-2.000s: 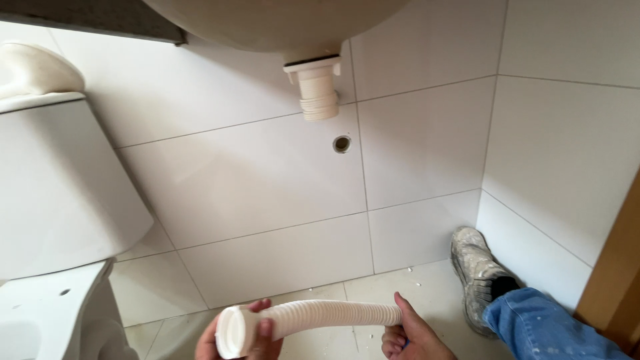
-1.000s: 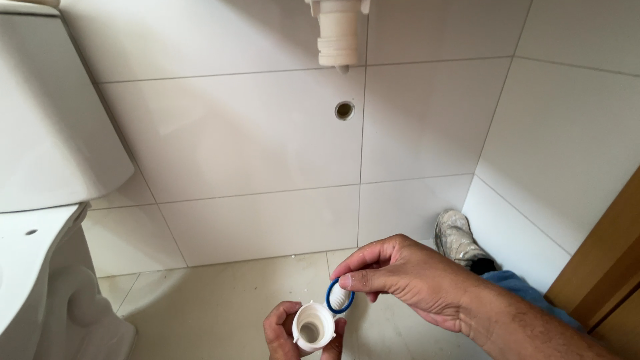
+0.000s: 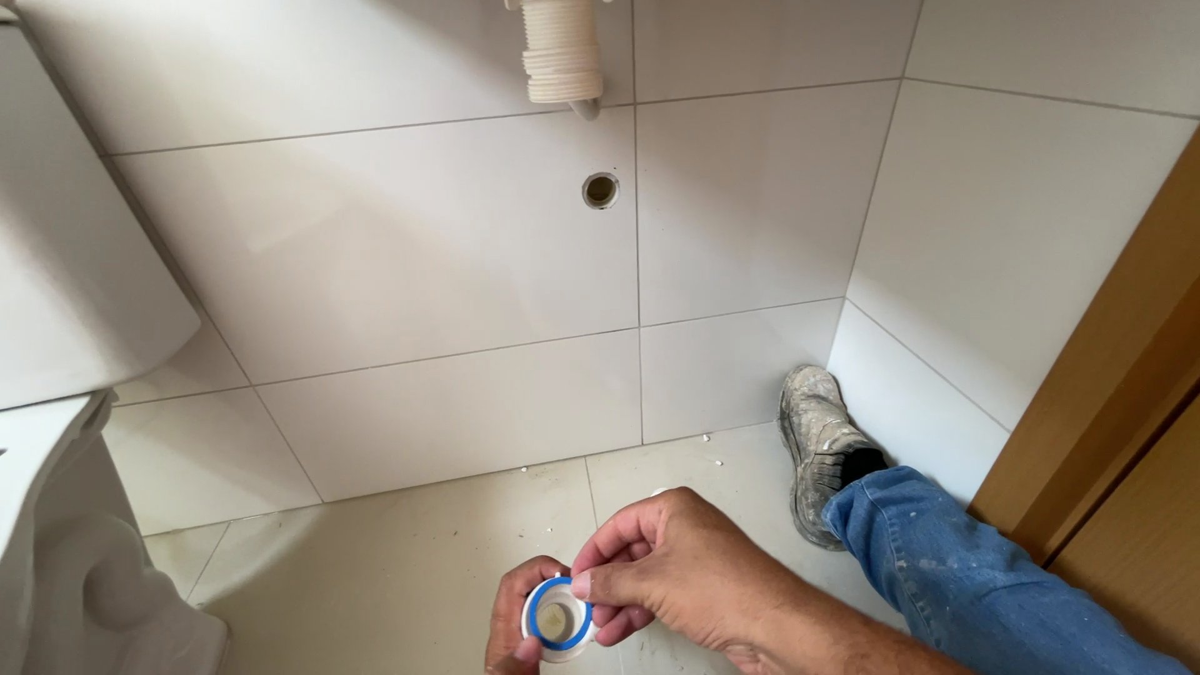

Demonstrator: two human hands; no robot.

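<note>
My left hand [image 3: 514,614] grips the white plastic nut end [image 3: 567,653] of the drain hose, its opening facing up. A blue sealing ring [image 3: 537,622] lies around the inside of that opening. My right hand [image 3: 647,572] has its thumb and forefinger at the ring's upper right edge; whether they pinch it or only press on it I cannot tell. Most of the hose is hidden. Above, the threaded white drain tailpiece [image 3: 561,56] hangs down at the top of the view, and below it is a round pipe hole [image 3: 601,190] in the tiled wall.
At the left stand a white toilet tank [image 3: 75,234] and the toilet bowl [image 3: 84,562]. My work shoe [image 3: 816,422] and jeans leg [image 3: 937,562] are at the right, beside a brown wooden door frame [image 3: 1078,347]. Small white crumbs lie on the floor tiles [image 3: 375,562].
My right hand held the hose's far end, then the blue ring above the nut. Now the ring sits in the nut's opening with my right fingers on it.
</note>
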